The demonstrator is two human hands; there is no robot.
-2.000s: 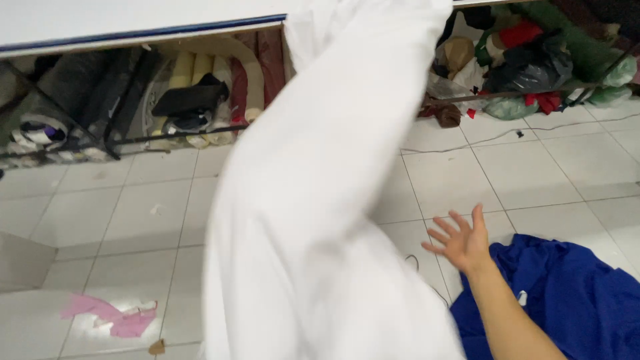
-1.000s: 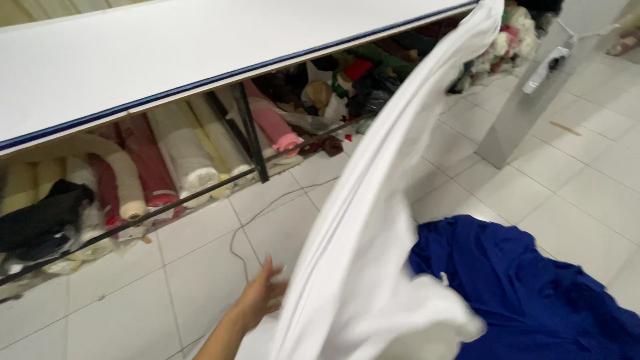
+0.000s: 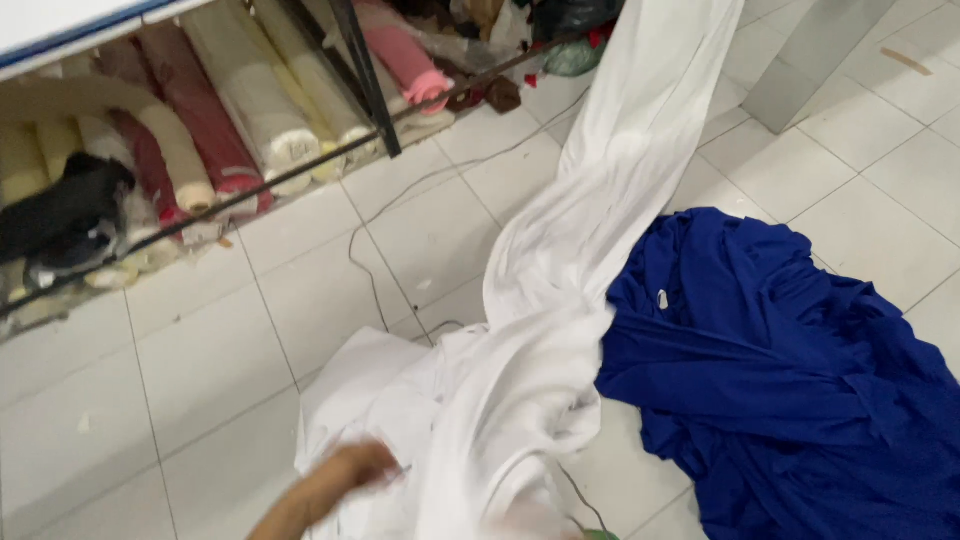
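Note:
A long length of white fabric runs down from the top edge of the view and gathers in loose folds over the floor tiles. My left hand, blurred, is over the lower left part of this fabric; whether its fingers hold any is unclear. At the bottom edge a faint, blurred part of my right hand shows against the white folds, with its fingers not distinguishable. A heap of royal blue fabric lies on the floor right beside the white cloth.
At upper left, a white table with a blue edge stands over a dark metal rack holding fabric rolls. A thin cable crosses the tiles. Plastic bags lie at the top, and a grey pillar or panel stands at upper right.
The white fabric, raised in front of me in the earlier frames, now lies lower, with its near part bunched on the floor. The view has turned to the right since the first frame.

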